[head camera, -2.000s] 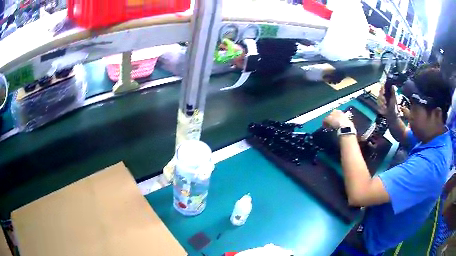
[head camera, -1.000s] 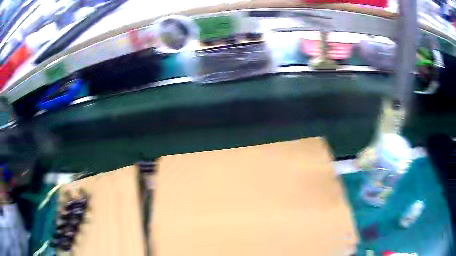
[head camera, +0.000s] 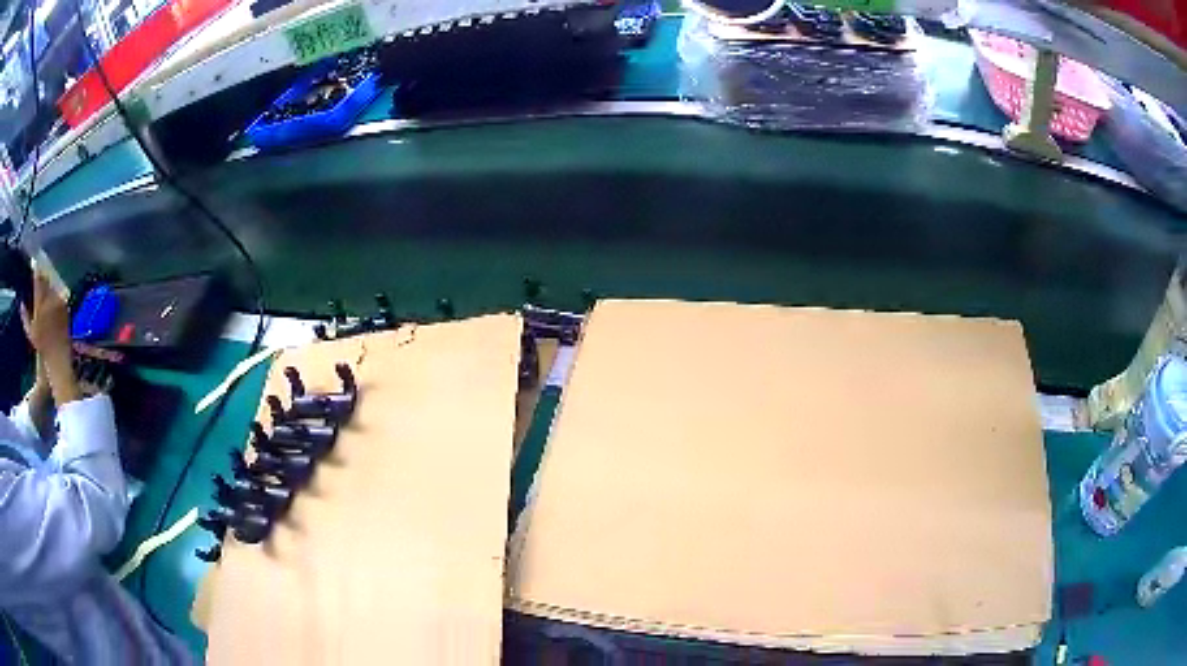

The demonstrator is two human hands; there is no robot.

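Observation:
Neither of my hands is in view. A large tan cardboard sheet point(head camera: 794, 468) lies in front of me, on top of a stack with black edges under its near side. A narrower cardboard sheet point(head camera: 404, 520) lies to its left. Several black hooked parts point(head camera: 289, 462) stand in a slanting row along its left side, with their curved prongs up. A few more small black parts point(head camera: 382, 310) show behind its far edge.
A dark green conveyor belt point(head camera: 651, 208) runs behind the cardboard. At right are a drinking bottle point(head camera: 1136, 455), a small white squeeze bottle point(head camera: 1162, 576) and a dark square pad point(head camera: 1077, 600). At left is a person's arm point(head camera: 72, 455) by a black tray point(head camera: 163, 319). A blue bin point(head camera: 313, 104) sits beyond the belt.
The view has swung left. The coworker in blue has left the picture, and the left cardboard with its row of black parts and a person at left have come into view.

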